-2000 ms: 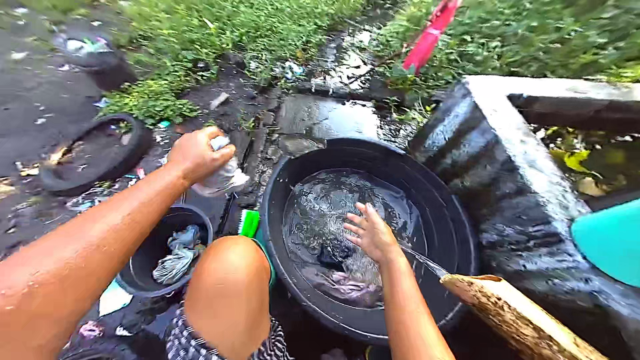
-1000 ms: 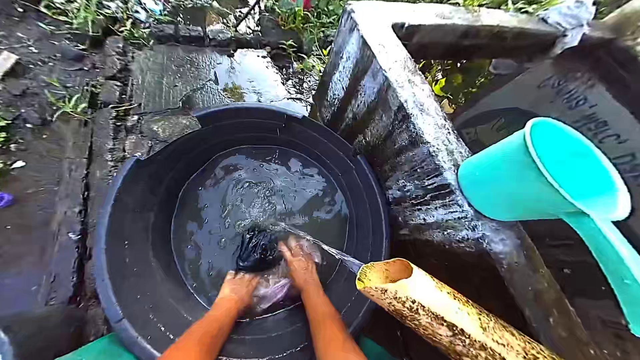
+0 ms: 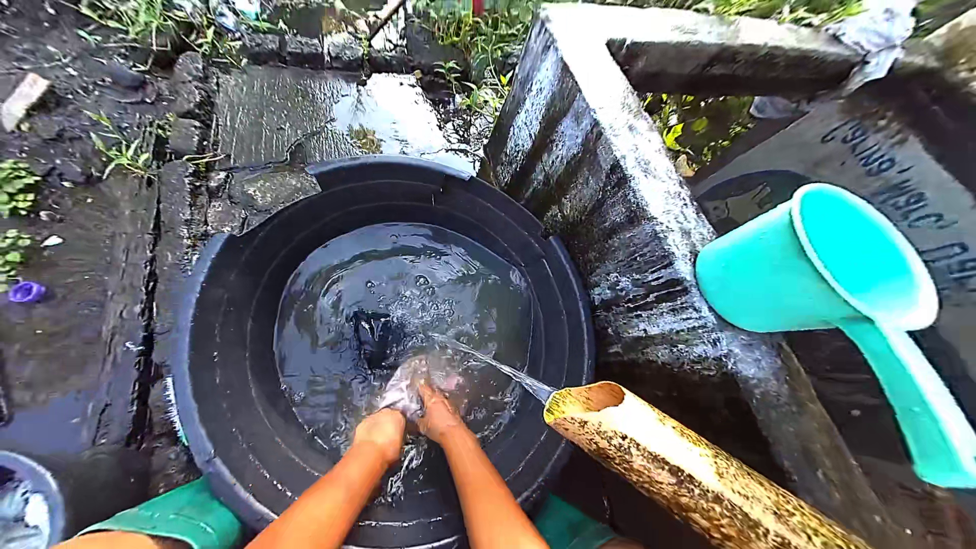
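A large black plastic tub (image 3: pixel 236 305) with a broken rim holds water. My left hand (image 3: pixel 381 433) and my right hand (image 3: pixel 438 412) are side by side in it, both gripping a pale wet cloth (image 3: pixel 404 385) at the water's surface; their fingertips are hidden by cloth and water. A dark cloth (image 3: pixel 375 335) floats just beyond my left hand. From the right, a bamboo spout (image 3: pixel 686 465) pours a thin stream of water into the tub near the cloths.
A turquoise plastic dipper (image 3: pixel 770 267) rests on the concrete wall (image 3: pixel 648 175) of a basin at the right. A smaller bucket (image 3: pixel 49 488) with cloth in it stands at lower left. Wet stone slabs (image 3: pixel 274 114) lie beyond the tub, and a purple plastic piece (image 3: pixel 27 291) at far left.
Two seconds ago my left hand was raised outside the tub with a pale item; now both hands are together in the water on a pale cloth. The view has moved closer to the tub.
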